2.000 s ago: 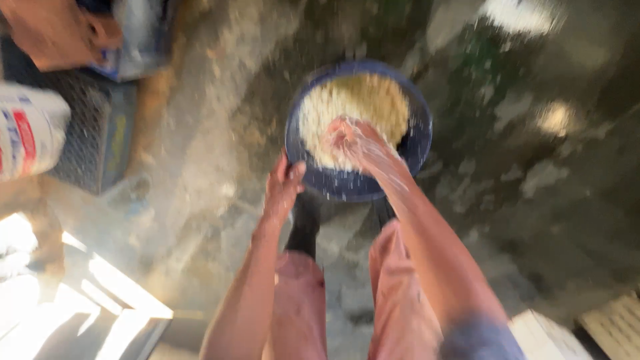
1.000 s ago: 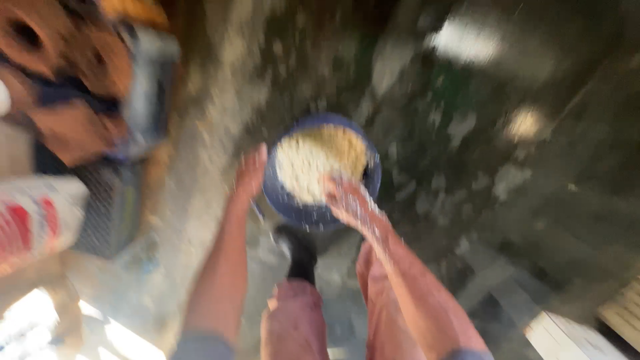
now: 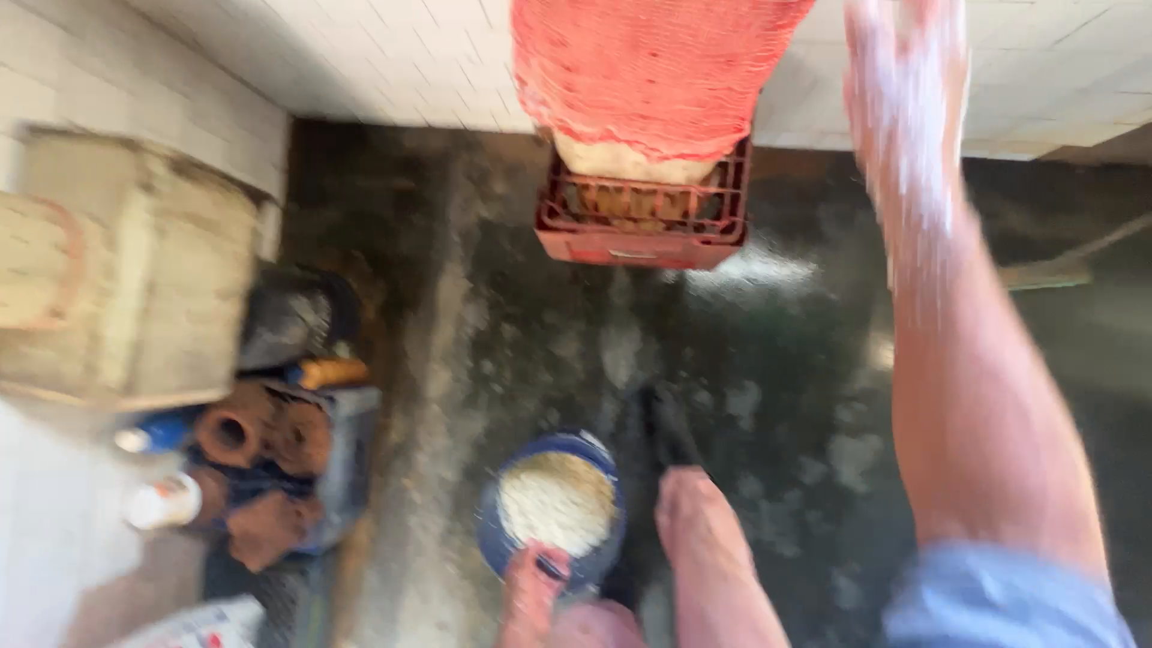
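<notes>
A round blue basin (image 3: 493, 531) with pale, flour-like material (image 3: 558, 504) in it, whiter at one side and tan at the other, is low in the middle of the view. My left hand (image 3: 537, 576) grips its near rim. Raised at the upper right is my right hand (image 3: 909, 108), coated in white powder and blurred, its fingertips cut off by the top edge. It seems to hold nothing, with its fingers apart. Left of it, a coral-red mesh cloth or sack (image 3: 657, 72) lies over a pale item on a red plastic crate (image 3: 639, 247).
A white tiled wall (image 3: 405, 54) runs behind the crate. At left are a worn wooden box (image 3: 135, 270), a grey crate (image 3: 351, 468) of brown clay-like pieces, a white container (image 3: 165, 501) and a blue one (image 3: 157, 434). My leg (image 3: 711, 549) is beside the basin.
My right hand has left the basin's contents and is raised to the upper right. My left hand, off the rim one second ago, now grips it. The view has shifted strongly, showing the red crate and wall.
</notes>
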